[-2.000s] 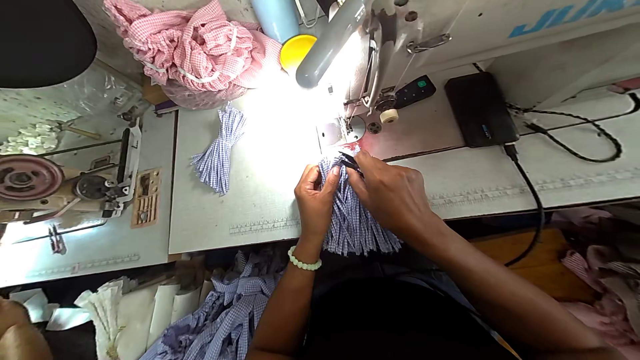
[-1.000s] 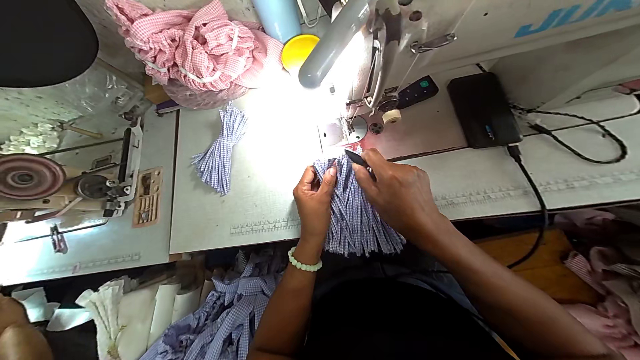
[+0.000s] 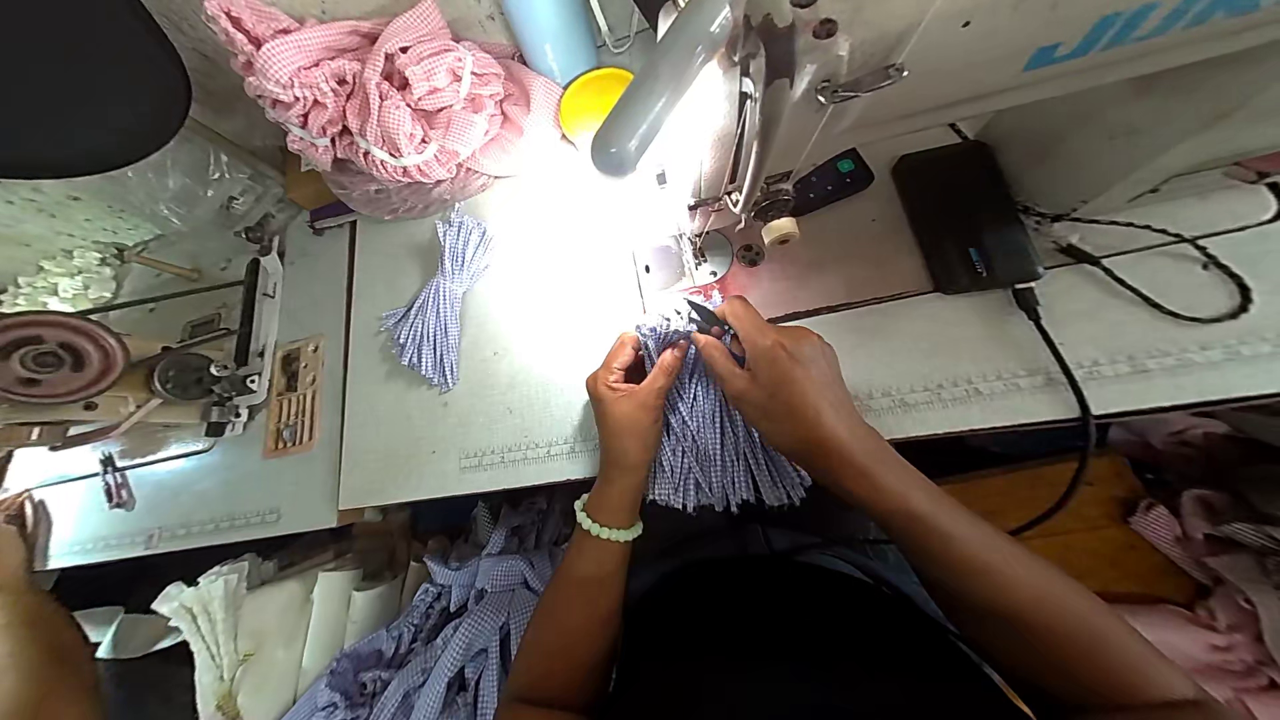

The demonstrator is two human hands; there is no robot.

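Observation:
A thick bundle of blue-and-white gingham fabric strips (image 3: 715, 440) fans down over the table's front edge, just in front of the sewing machine's needle plate. My left hand (image 3: 632, 390) pinches the top of the bundle from the left between thumb and fingers. In my right hand (image 3: 780, 375) is a small dark cutting tool, likely thread snips (image 3: 706, 318), its tip at the upper end of the strips. A second, tied bundle of gingham strips (image 3: 440, 300) lies on the table to the left. Glare hides part of the table behind my hands.
The Juki sewing machine (image 3: 940, 60) stands ahead, a grey lamp (image 3: 660, 90) beside it. Behind left is a pink gingham fabric pile (image 3: 400, 90). A black box (image 3: 965, 215) with cables lies right. Another machine (image 3: 130, 370) and a person's arm (image 3: 40, 630) are at far left.
The dark tool in my right hand has shifted slightly at the top of the bundle. My left hand stays at the same place on the strips.

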